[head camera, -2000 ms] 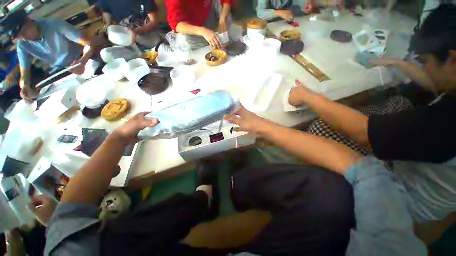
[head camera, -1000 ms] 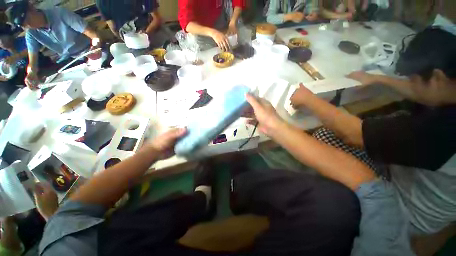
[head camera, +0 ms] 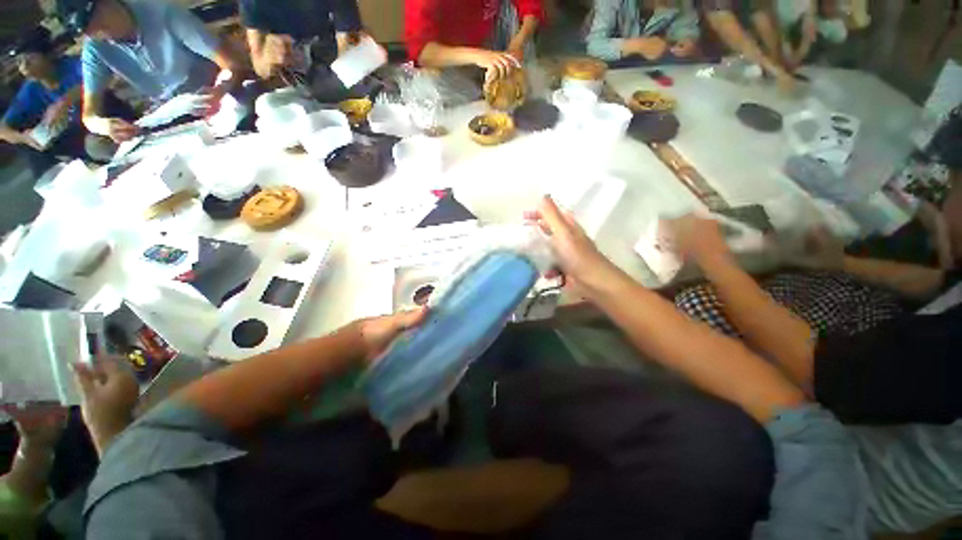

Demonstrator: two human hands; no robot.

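A long rounded mirror dash cam [head camera: 454,335] with a pale blue face is tilted over the table's near edge. A thin clear bag seems to be around it, with loose ends hanging at its lower end. My left hand [head camera: 392,329] grips its left side. My right hand [head camera: 570,248] is beside its upper end, fingers raised and apart; whether it touches the bag is hard to tell. The open retail box [head camera: 414,285] with round cutouts lies behind the unit, partly hidden by it. The white box lid [head camera: 406,240] with small print and a dark angular corner lies behind that.
A white insert [head camera: 283,290] with cutouts lies to the left. Round yellow-brown discs [head camera: 271,208], dark discs and white bowls stand farther back on the white table [head camera: 464,174]. A neighbour's arm [head camera: 744,290] is close on the right. Another person's hand [head camera: 106,396] holds a box at the left.
The blue-faced unit has moved down and toward me, and tilted more steeply. My right hand has shifted from its upper end to beside it. The neighbour on the right has leaned forward.
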